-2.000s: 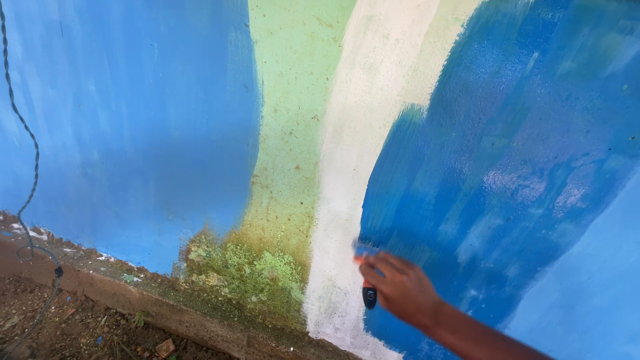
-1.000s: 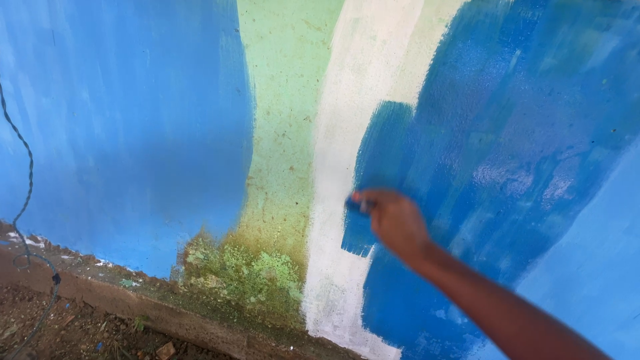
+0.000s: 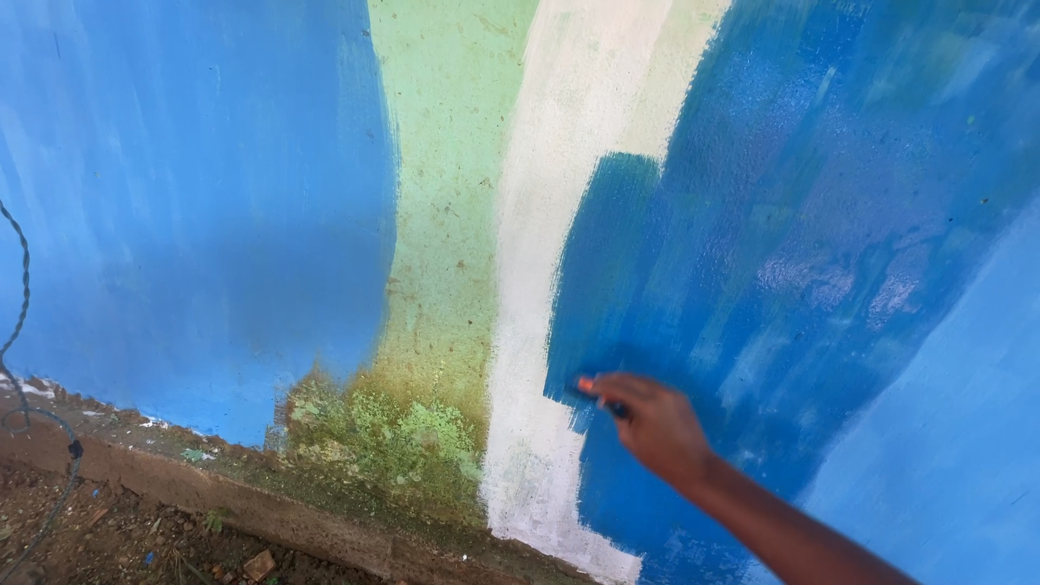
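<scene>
My right hand reaches in from the lower right, its fingers closed around a paintbrush with a black handle end and a small orange part. The bristles are blurred and lie against the painted wall, at the left edge of a dark blue area. Left of that edge runs a white painted band, which the dark blue partly overlaps. The dark blue paint looks glossy and streaky. My left hand is out of view.
Beyond the white band are a pale green strip, mossy at its foot, and a lighter blue area. A concrete ledge runs along the wall's base above bare soil. A twisted cable hangs at the far left.
The brush moved up the wall, then back down. Dark blue now covers more of the white band beside the brush than two seconds ago.
</scene>
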